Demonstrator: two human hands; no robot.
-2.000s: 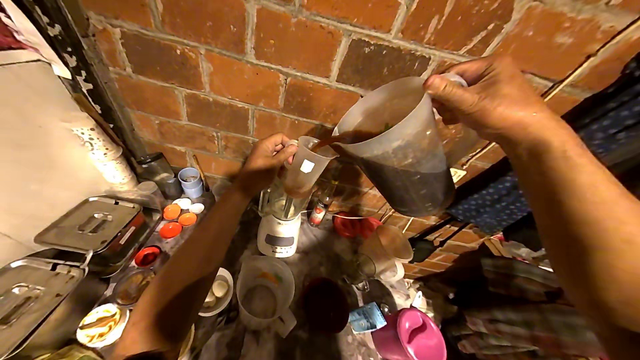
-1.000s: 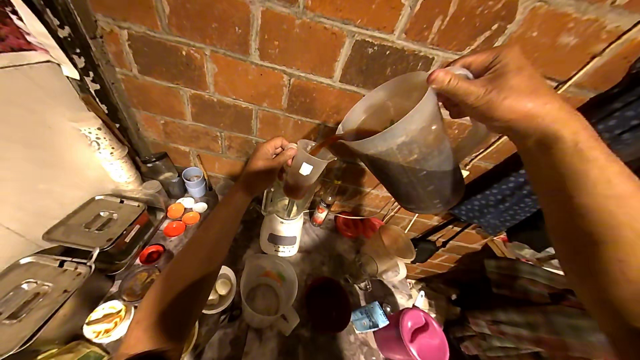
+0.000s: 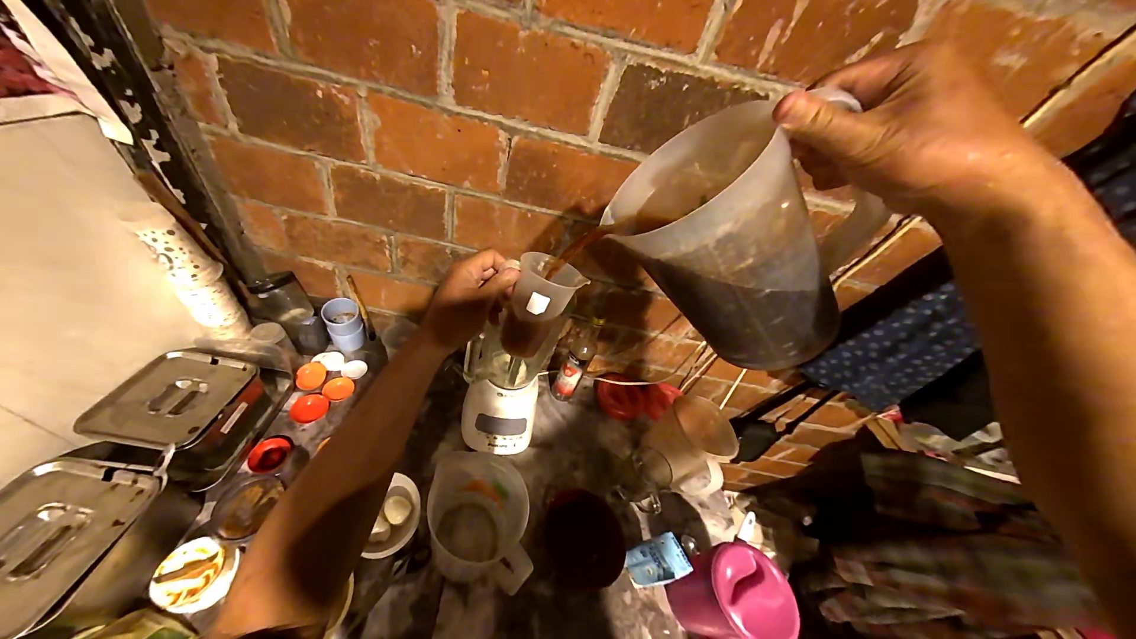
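Note:
My right hand (image 3: 874, 133) grips the handle of a large translucent plastic pitcher (image 3: 728, 240), tilted to the left and holding dark liquid. A brown stream runs from its spout into a small translucent measuring jug (image 3: 538, 306). That jug is held by its handle in my left hand (image 3: 470, 297), in front of the blender's clear jar (image 3: 508, 366). Brown liquid fills the lower part of the small jug. The white blender base (image 3: 499, 417) stands on the counter below.
Another translucent pitcher (image 3: 477, 515), a white bowl with pale food (image 3: 392, 515) and a pink container (image 3: 737, 590) stand in front. Steel lidded containers (image 3: 169, 397) are at left. A bottle (image 3: 575, 359) stands beside the blender, near the brick wall (image 3: 426, 133).
The liquid in the small jug stands higher than in the earliest frame. Both hands keep nearly the same places, and the stream runs in all the frames.

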